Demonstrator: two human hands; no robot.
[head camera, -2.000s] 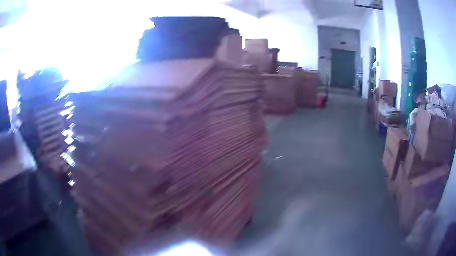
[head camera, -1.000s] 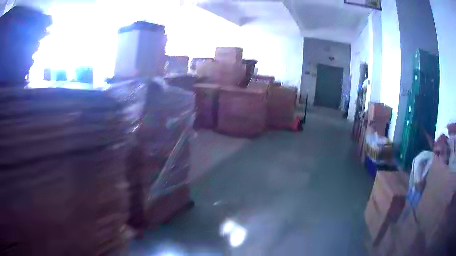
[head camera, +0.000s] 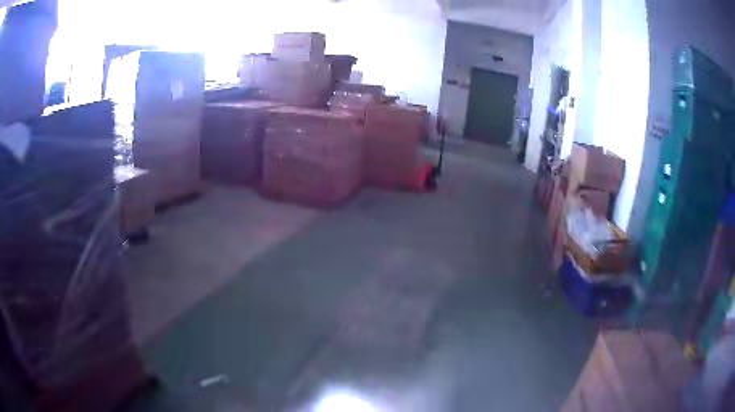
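Neither of my hands is in the picture. Nearest on the left stands a dark load under shiny stretch film (head camera: 68, 257), cut off by the left edge. At the bottom right is a brown carton (head camera: 633, 374), partly cut off by the lower edge. Farther ahead, wrapped brown cartons (head camera: 313, 157) stand in a group, with a pale carton (head camera: 299, 47) on top. An orange-red thing with a dark upright handle, possibly a pallet jack (head camera: 425, 176), stands at their right end.
A tall pale wrapped load (head camera: 168, 121) stands left. Along the right wall are a blue crate (head camera: 595, 290), a yellow crate (head camera: 598, 248), stacked cartons (head camera: 595, 169) and a tall green stack (head camera: 685, 185). A green door (head camera: 491, 107) is at the far end of the green floor (head camera: 355, 298).
The view has moved forward along the aisle. The tall stack of flat brown sheets on the left has passed out of view, and the carton group and right-wall crates are closer.
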